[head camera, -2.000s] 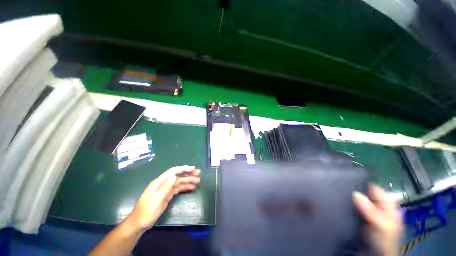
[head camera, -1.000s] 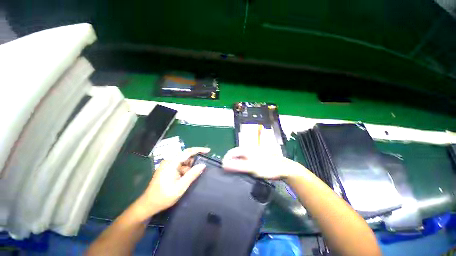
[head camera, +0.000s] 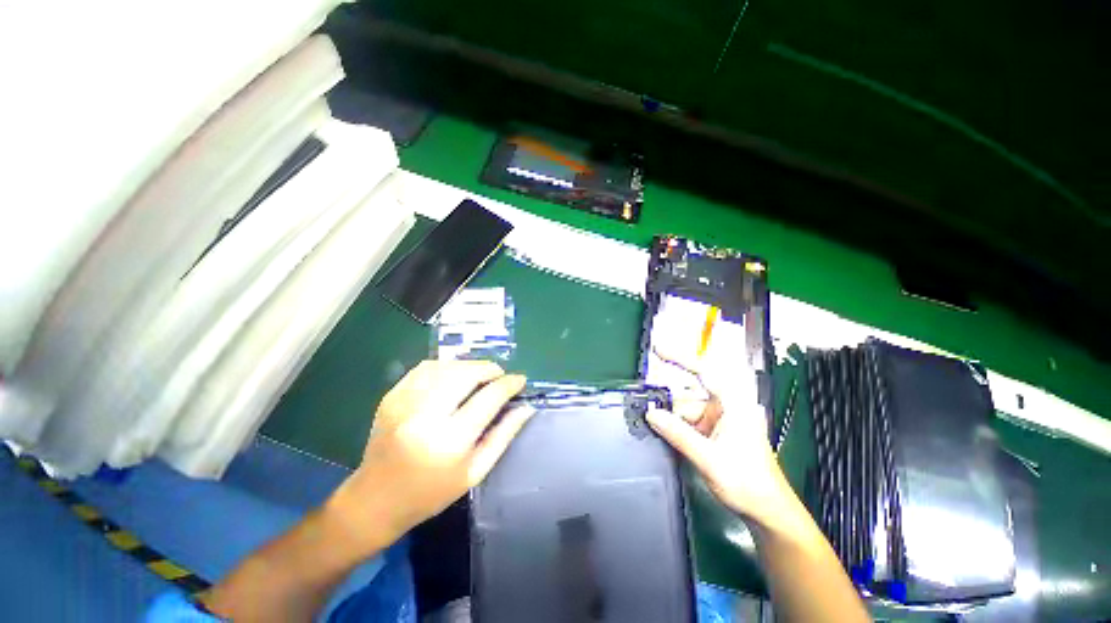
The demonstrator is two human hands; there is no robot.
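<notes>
A dark grey rear housing [head camera: 579, 511], with a dark patch in its middle, is held at the bench's front edge, its lower end cut off by the frame. My left hand [head camera: 439, 444] grips its top left corner, my right hand [head camera: 731, 456] its top right corner by the camera area. A thin dark edge with small parts shows along the top between the hands; whether it belongs to a screen unit beneath cannot be told. An open tablet [head camera: 713, 310] with a white battery and orange flex cable lies just behind my right hand.
Thick white foam trays [head camera: 244, 268] are piled at left. A black glossy rectangle [head camera: 451, 259] and a label sheet [head camera: 476, 323] lie behind my left hand. Dark slabs [head camera: 932, 469] lean together at right. Another open tablet [head camera: 567, 177] lies on the green belt [head camera: 841, 286].
The housing came in from the right, held by my right hand; now both hands hold its top corners. It has turned more upright in view. The camera view has shifted and tilted.
</notes>
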